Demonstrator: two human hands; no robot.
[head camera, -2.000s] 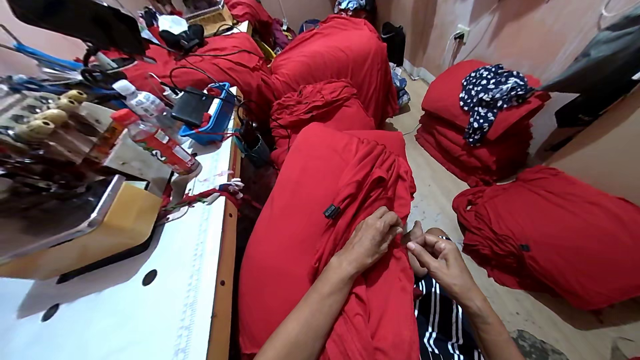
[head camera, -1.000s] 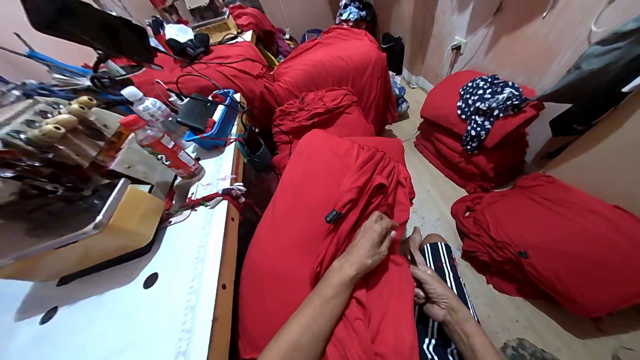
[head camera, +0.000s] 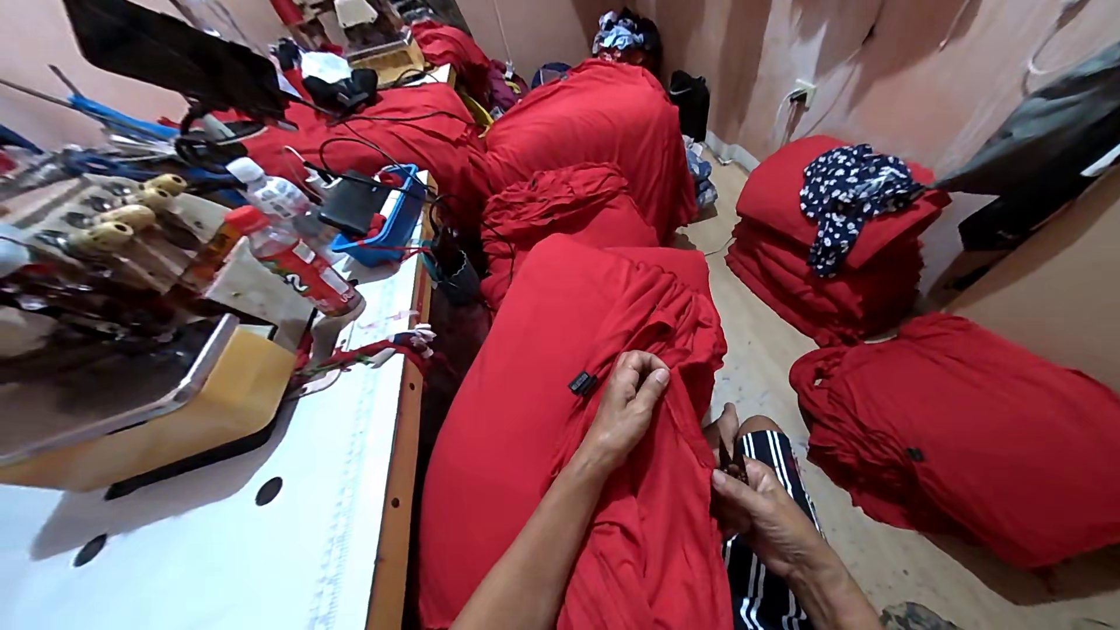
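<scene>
Red fabric garments (head camera: 516, 420) lie stacked in front of me, with a small black label (head camera: 582, 383) on the top one. Just right of that label my left hand (head camera: 632, 398) pinches a fold of the red cloth between thumb and fingers. At the stack's right edge, my right hand (head camera: 757, 503) has its thumb by the garment's edge and holds a small dark tool, perhaps thread snips, whose blades point up. Striped dark cloth (head camera: 761, 577) covers my leg beneath the right hand.
On the left, a white sewing-machine table (head camera: 219, 525) bears a machine, a red-capped plastic bottle (head camera: 302, 271) and a blue basket (head camera: 394, 219). More red fabric piles (head camera: 971, 437) sit on the floor at right, one topped by a floral cloth (head camera: 853, 197). Further red piles stand behind.
My left hand has lifted off its flatter rest on the cloth and now pinches a fold. The right hand was near the left two seconds ago and has since moved lower, along the stack's edge.
</scene>
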